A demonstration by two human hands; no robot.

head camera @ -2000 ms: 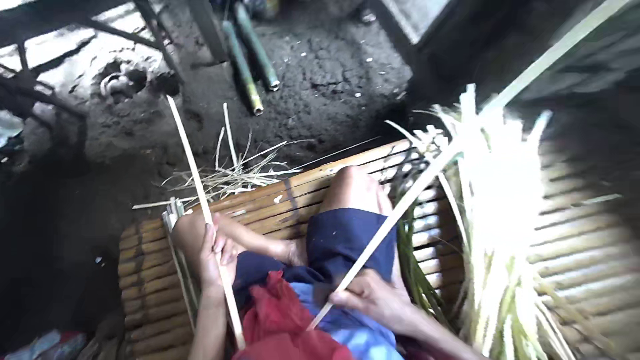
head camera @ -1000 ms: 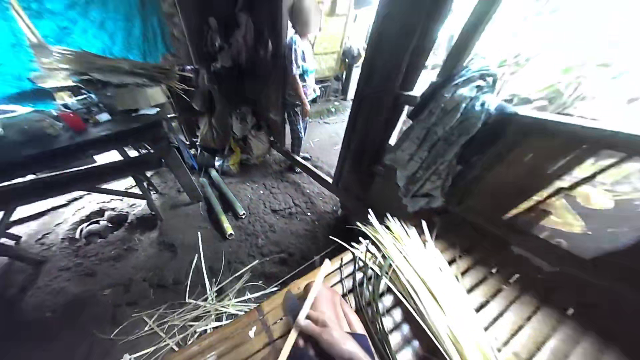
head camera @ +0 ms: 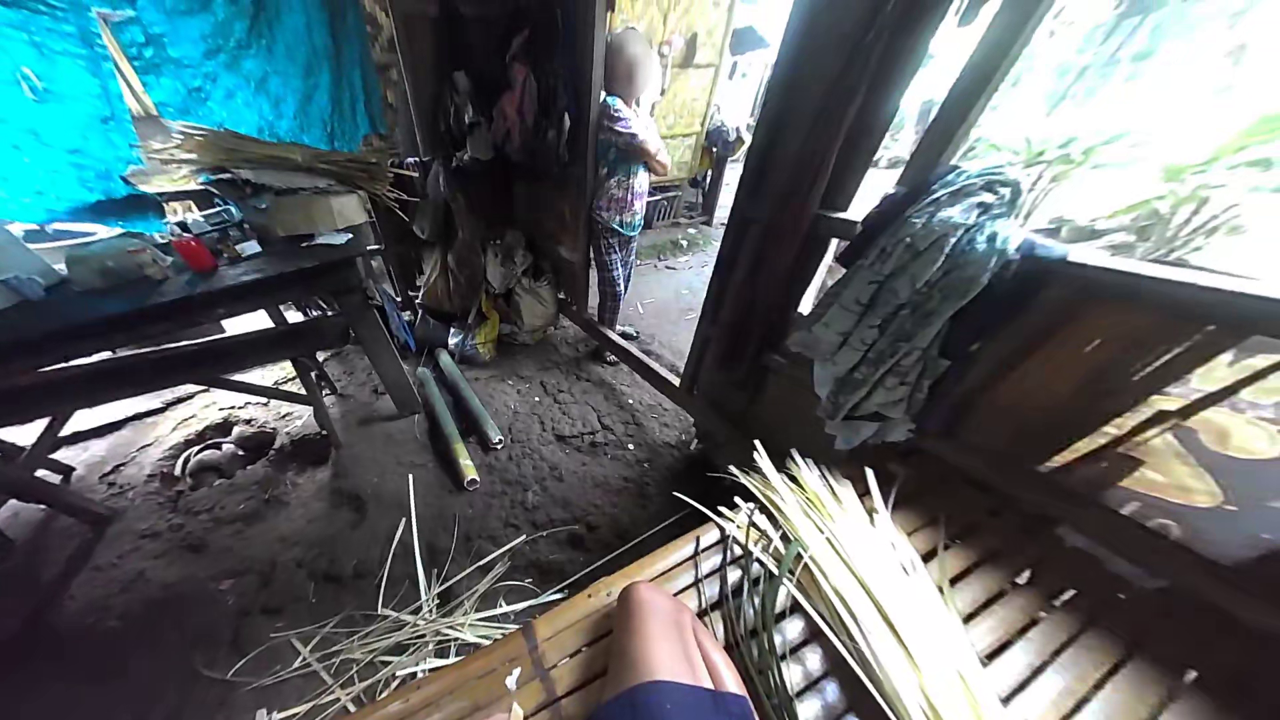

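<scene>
Neither of my hands shows clearly. At the bottom edge, the pale tip of a strip pokes into view beside a sliver of skin, too little to tell which hand it may be. My bare knee and dark blue shorts rest on the bamboo slat bench. Right of the knee lies a large bundle of pale split strips, with darker green strips along its left side. Loose thin strips are scattered on the ground beyond the bench's left edge.
Two green bamboo poles lie on the earth floor. A dark wooden table at left carries containers and another strip bundle. A person stands by the doorway, past a low wooden sill. Cloth hangs over the right-hand wall.
The view swung up from my lap. Two seconds ago both hands held long pale strips; one second ago a hand with a strip showed at the bottom. Those hands have left view.
</scene>
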